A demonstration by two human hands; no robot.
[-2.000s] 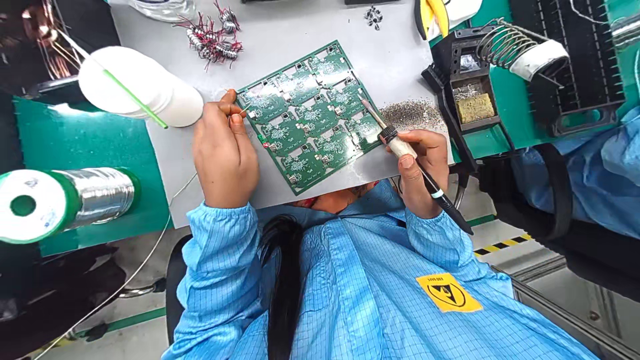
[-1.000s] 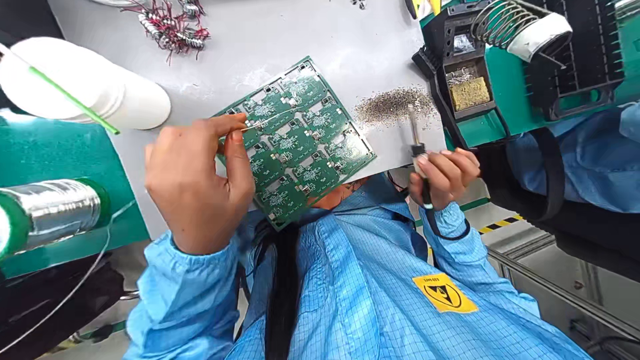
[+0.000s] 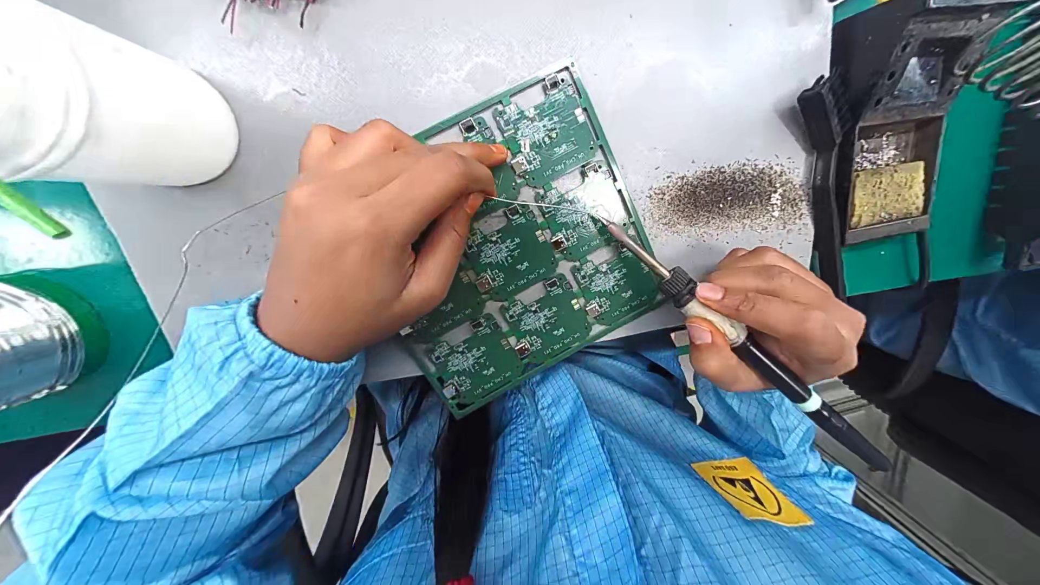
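A green printed circuit board panel (image 3: 532,313) lies tilted at the table's front edge. My left hand (image 3: 382,219) rests over its left part and pinches a thin solder wire (image 3: 540,204) between thumb and fingers. From that hand the wire trails down to the left. My right hand (image 3: 776,321) holds a soldering iron (image 3: 715,325) by its pale grip. The iron's tip meets the board's upper right part, at or very near the wire's end; whether they touch is hard to tell.
Dark solder debris (image 3: 727,197) is scattered right of the board. Beyond it stand a soldering iron stand with a yellow sponge (image 3: 887,195) and a metal coil (image 3: 1007,69). On the left are a white bottle (image 3: 122,106) and a solder spool (image 3: 36,345).
The iron has moved from over the debris to the board's upper right part. My left hand has stayed over the board with the wire. The view has moved nearer to the board.
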